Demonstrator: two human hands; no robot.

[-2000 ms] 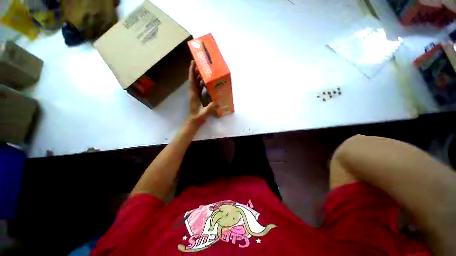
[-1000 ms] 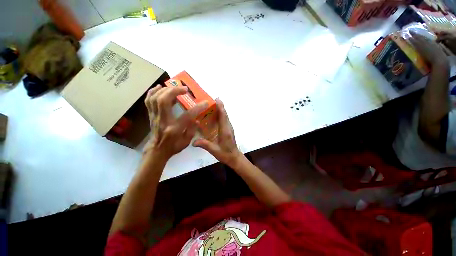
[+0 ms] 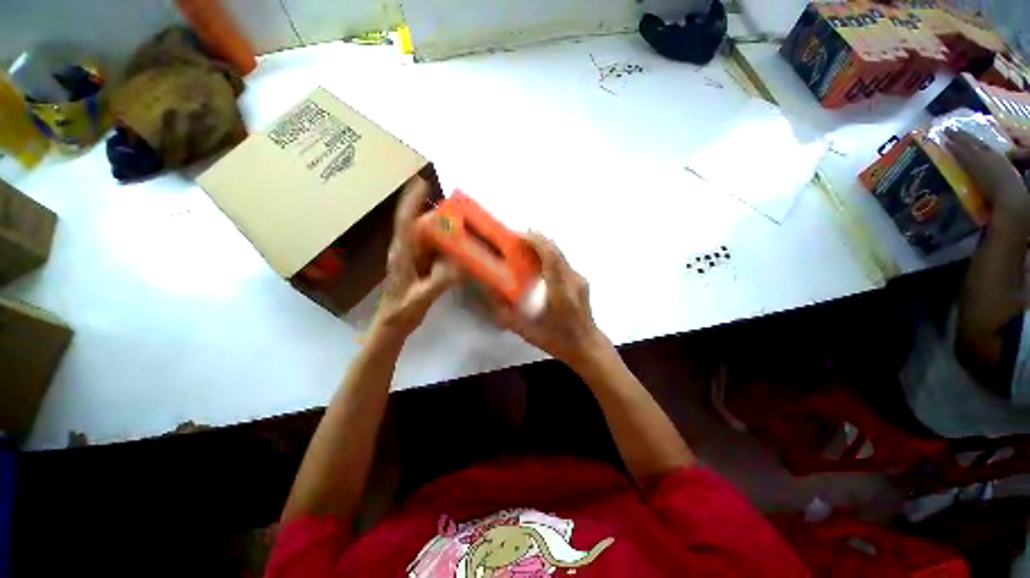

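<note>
An orange retail box [image 3: 480,248] is held in the air between both hands, just right of the shipping carton's open end. Its orange side with a dark slot faces up; it is slightly blurred. My left hand [image 3: 409,265] grips its left end. My right hand [image 3: 559,299] grips its right end, and the fingers are partly blurred. The brown shipping carton [image 3: 316,181] lies on the white table with its open end toward me and some orange showing inside.
Dark dots [image 3: 709,260] and a clear plastic sheet [image 3: 768,158] lie on the table at right. Retail boxes [image 3: 858,51] and a co-worker's arm [image 3: 994,248] are at far right. A brown cloth bundle [image 3: 175,102] is at back left, brown cartons [image 3: 28,361] at left edge.
The right hand came in from off the table to join the left on the retail box. The box was lifted and turned, its slotted side now slanting across. The camera view also shifted.
</note>
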